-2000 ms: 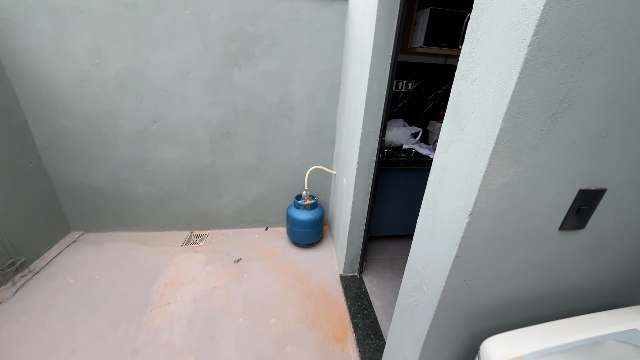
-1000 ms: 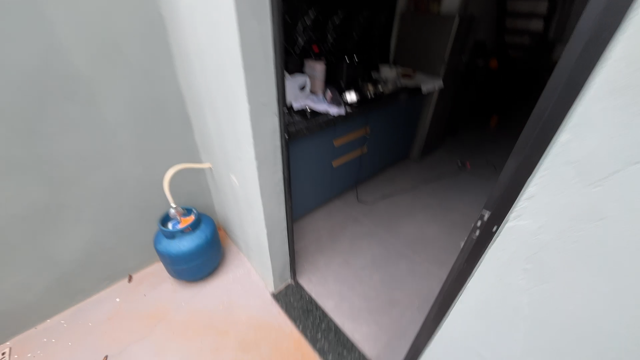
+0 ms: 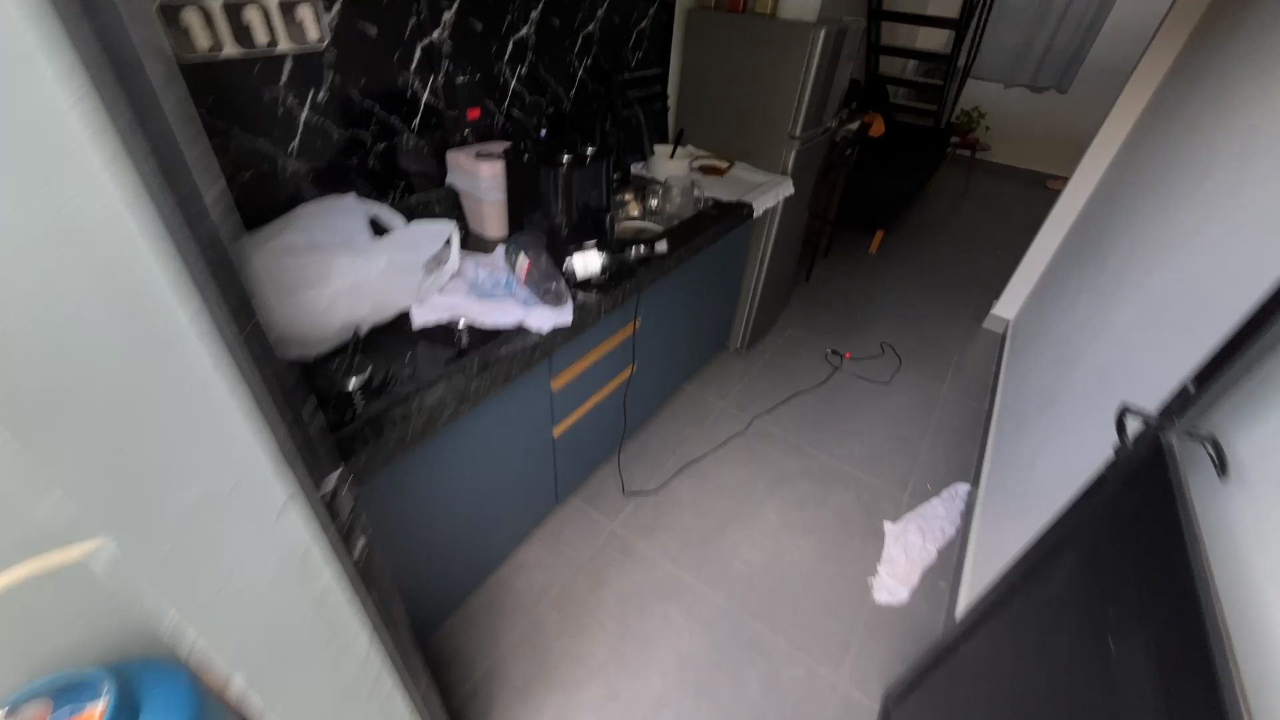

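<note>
Neither my left hand nor my right hand shows in the head view. Through a doorway stands a dark stone kitchen counter (image 3: 440, 395) with blue cabinets below. A white plastic bag (image 3: 335, 265) lies at its near end, beside a pale cloth (image 3: 490, 300) with a clear plastic item on top. A pink container (image 3: 482, 190) stands behind them, and a glass jar (image 3: 682, 195) is farther along. The top of a blue gas cylinder (image 3: 165, 690) shows at the lower left, outside the door.
A black cable (image 3: 725, 445) runs from the counter across the tiled floor. A whitish cloth (image 3: 915, 545) lies by the right wall. The dark door (image 3: 1060, 590) with its handle is at the right. A grey refrigerator (image 3: 750, 90) and stairs (image 3: 910, 60) stand farther back.
The view has swung right and moved up to the doorway, bringing the kitchen close. The gas cylinder, whole in the earlier frames, is now mostly cut off at the lower left.
</note>
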